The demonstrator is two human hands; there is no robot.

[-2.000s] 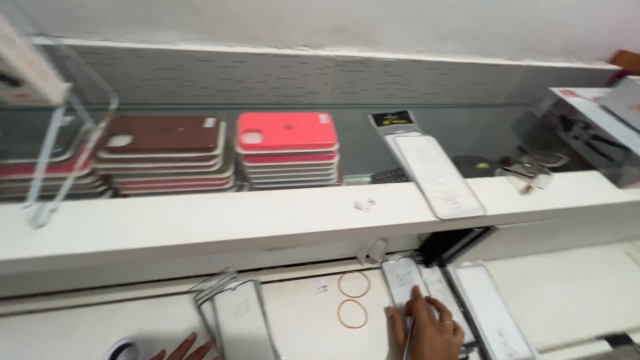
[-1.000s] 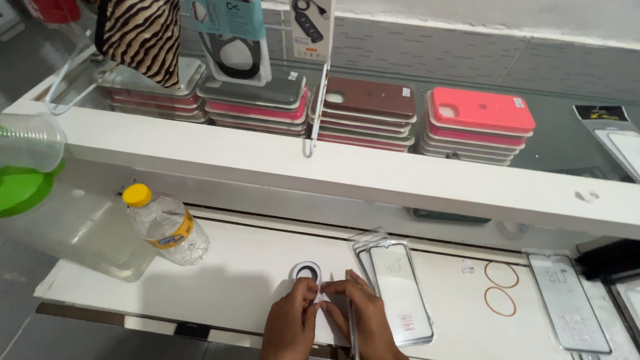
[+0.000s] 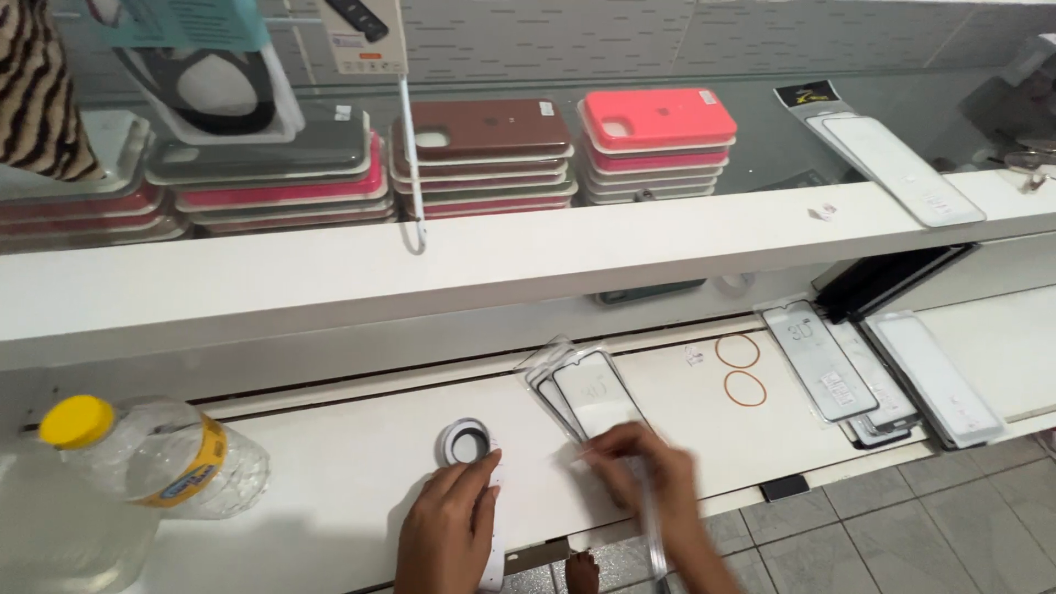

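My left hand (image 3: 450, 524) lies over a roll of labels (image 3: 464, 444) and its white paper strip (image 3: 493, 536), fingers at the roll's lower edge and thumb on the strip. My right hand (image 3: 652, 487), blurred, has its fingertips pinched at the lower end of a small fanned stack of packaged phone screen protectors (image 3: 596, 392). A slim, pale, pen-like object (image 3: 652, 524) is held along its palm. Something small and whitish at the fingertips is too blurred to name. Farther right lie more black-edged screen protectors (image 3: 817, 359) and a pale packaged one (image 3: 940, 379).
A plastic bottle with a yellow cap (image 3: 194, 462) stands left. Two rubber bands (image 3: 745, 388) lie between the protector stacks. Stacked phone cases (image 3: 660, 124) sit behind the raised white ledge (image 3: 495, 280); a white hook (image 3: 417, 198) hangs over it. A bare foot (image 3: 582, 569) shows below.
My right hand has moved rightward from beside my left hand at the label roll to the fanned screen protectors. My left hand stays by the roll. The view has swung noticeably between frames.
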